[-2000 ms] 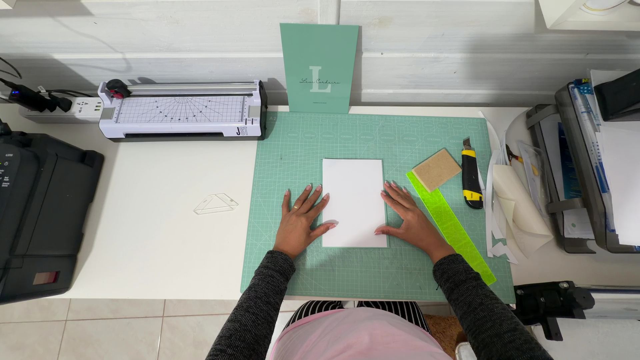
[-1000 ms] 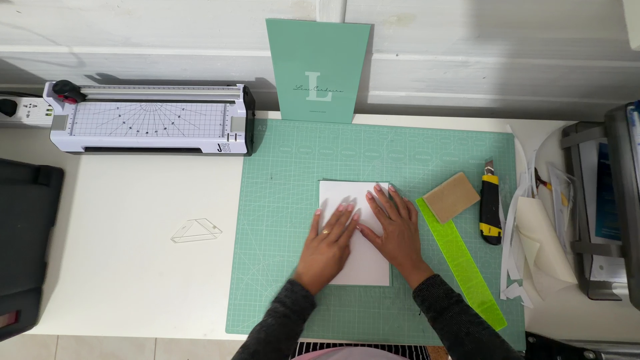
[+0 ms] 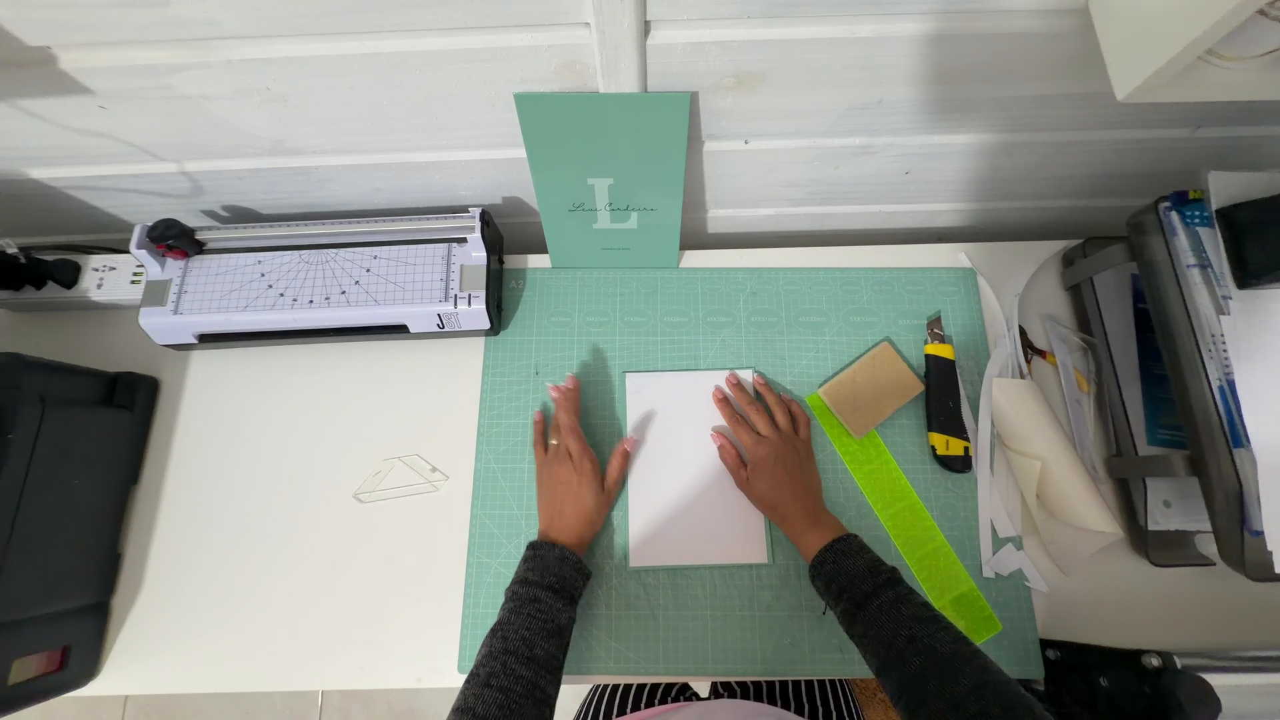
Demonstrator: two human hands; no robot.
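Observation:
A white rectangular sheet or board (image 3: pixel 690 480) with a thin green edge lies on the green cutting mat (image 3: pixel 560 340). My left hand (image 3: pixel 575 470) rests on the mat just left of it, fingers apart, thumb near its left edge, holding nothing. My right hand (image 3: pixel 772 455) lies spread over its upper right part, fingertips near the top edge. To the right of that hand are a small tan block (image 3: pixel 872 388), a neon green ruler-like strip (image 3: pixel 915 520) partly under the block, and a black and yellow utility knife (image 3: pixel 945 405) with some blade showing.
A paper trimmer (image 3: pixel 320 285) stands at the back left, near a power strip (image 3: pixel 112 278). A green printed cover (image 3: pixel 610 150) leans on the wall. A clear triangular template (image 3: pixel 402 478) lies left of the mat. Paper offcuts (image 3: pixel 1000 460), document trays (image 3: pixel 1150 450) and a black machine (image 3: pixel 65 520) flank the work.
One second ago both hands lay on the white sheet. My left hand has moved left off it onto the mat; my right hand has stayed on the sheet, nearer its right edge.

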